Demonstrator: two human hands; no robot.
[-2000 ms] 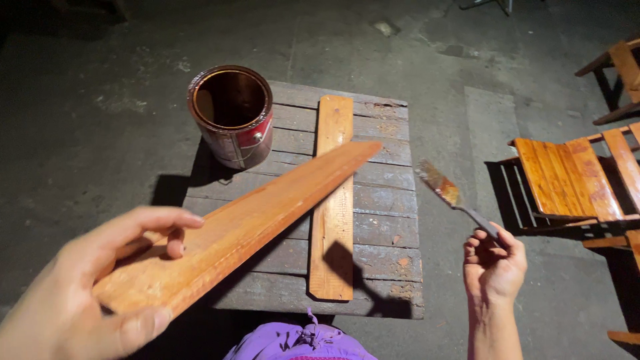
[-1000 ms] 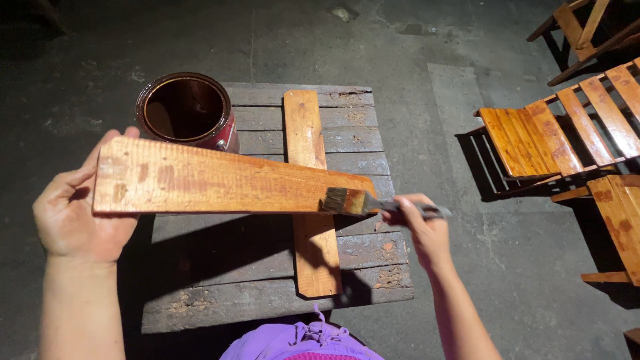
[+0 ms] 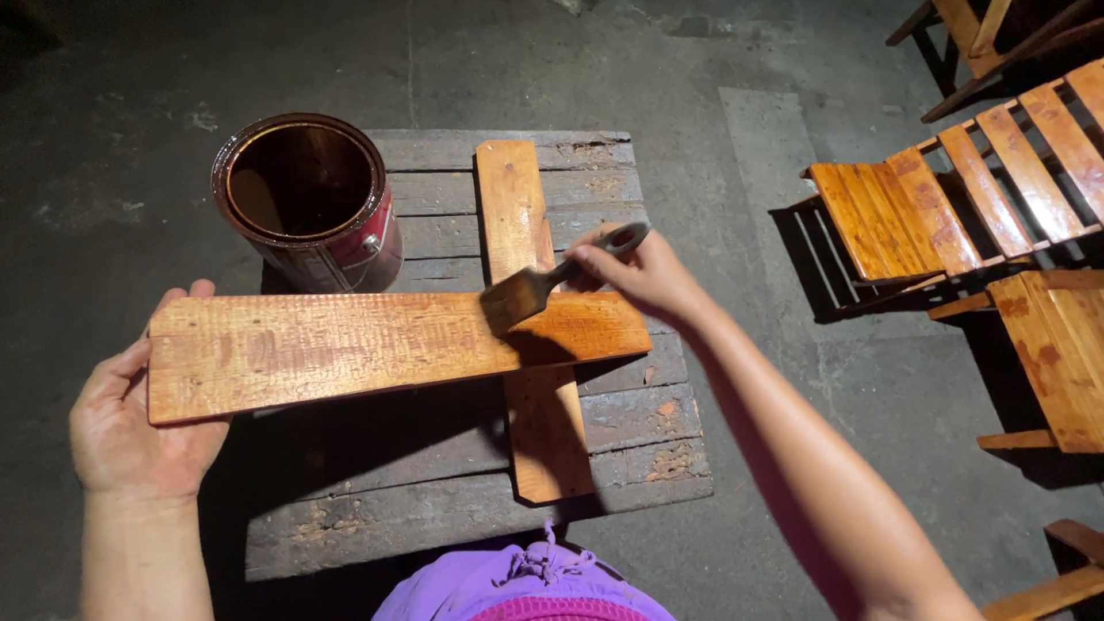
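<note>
My left hand [image 3: 151, 405] grips the left end of a wooden board [image 3: 345, 349], which is held broad face up. My right hand [image 3: 634, 272] is closed round the dark handle of a paintbrush [image 3: 520, 299], whose bristles touch the board right of its middle. The board looks darker and wetter at its right end than at its left. Beneath it, a second wooden board [image 3: 515, 211] lies on a slatted wooden table [image 3: 414, 509]. An open metal can [image 3: 366, 254] with dark brown liquid inside stands at the table's back left.
Slatted wooden furniture with a glossy finish [image 3: 875, 220] stands on the concrete floor at the right. Another wooden piece [image 3: 1056, 354] is near it, with a wooden frame [image 3: 979, 43] at the top right. The table's planks are worn, with gaps between them.
The held board has turned from a steep slant to lie nearly level across the second board. The brush, away from the board at first, came to its right end and has moved left along it.
</note>
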